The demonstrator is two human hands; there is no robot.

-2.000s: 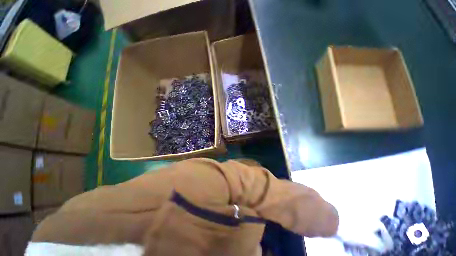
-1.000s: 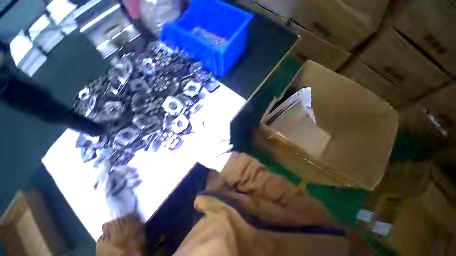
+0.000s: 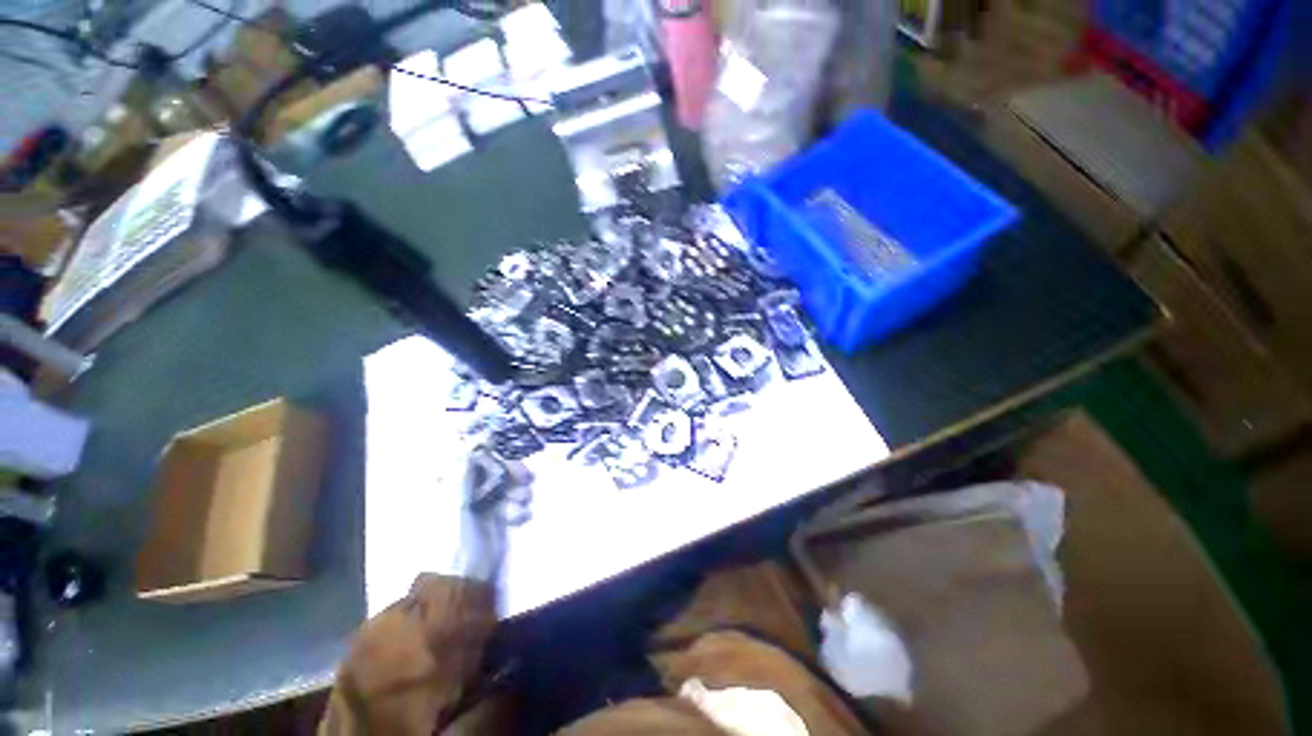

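Note:
My left hand, in a pale glove with a brown sleeve, is at the left front of the white sheet. Its fingers are closed around a small silver-and-dark metal plate part. Beyond it lies a pile of metal plate parts, several with round centre holes. A thick black cylindrical tool slants down from the left, its lower end at the pile. A blurred white shape lies beside a brown sleeve at the lower right; I cannot tell whether it is my right gloved hand.
A blue bin stands right of the pile. A shallow cardboard tray is on the left. A silver fixture, clear bag and pink cylinder are behind. A large carton with a pale liner is beside the bench's front edge.
The view has swung from floor cartons to the bench, and now shows more of its left and back. My left gloved hand stays near the pile's lower left. The black tool remains over the pile.

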